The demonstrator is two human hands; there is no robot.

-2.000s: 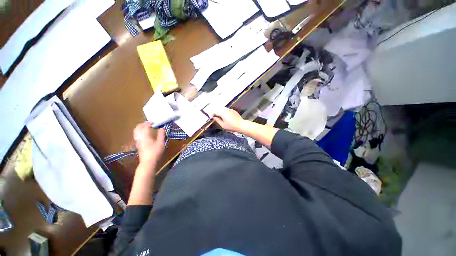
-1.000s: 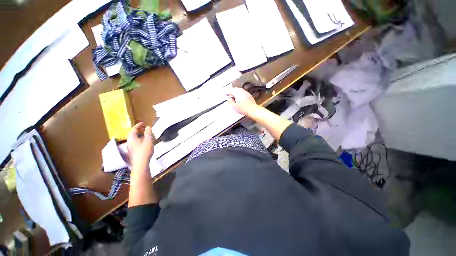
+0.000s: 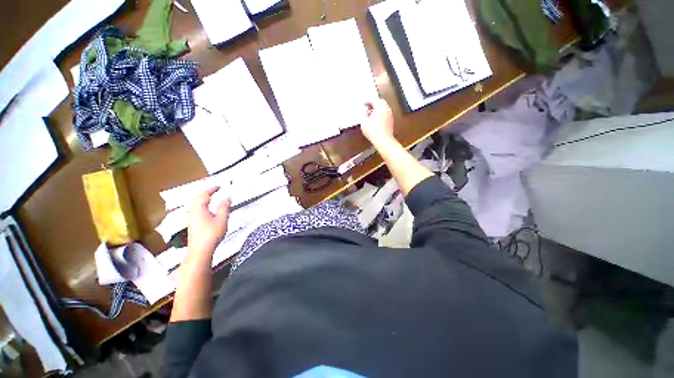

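White-topped cut-piece stacks (image 3: 321, 77) lie on the brown table in front of me. My right hand (image 3: 378, 122) is at the lower right corner of this pair of stacks; whether it grips a sheet is not clear. Narrow strip pieces (image 3: 251, 188) lie near the table's front edge. My left hand (image 3: 208, 218) is over their left part, thumb and fingers apart, with nothing seen in it. Black-handled shears (image 3: 322, 176) lie between the strips and the table edge, blades partly hidden behind my right wrist.
A heap of checked tie strips (image 3: 137, 92) with green scraps lies at the upper left. A yellow block (image 3: 111, 207) stands beside curled white paper (image 3: 137, 266). Another stack (image 3: 436, 48) and olive fabric (image 3: 521, 33) lie to the right. Offcuts litter the floor beyond the edge.
The view has shifted right along the table. My right hand has moved from the narrow strips to the larger stacks. My left hand has moved from near the yellow block and curled paper to over the strips.
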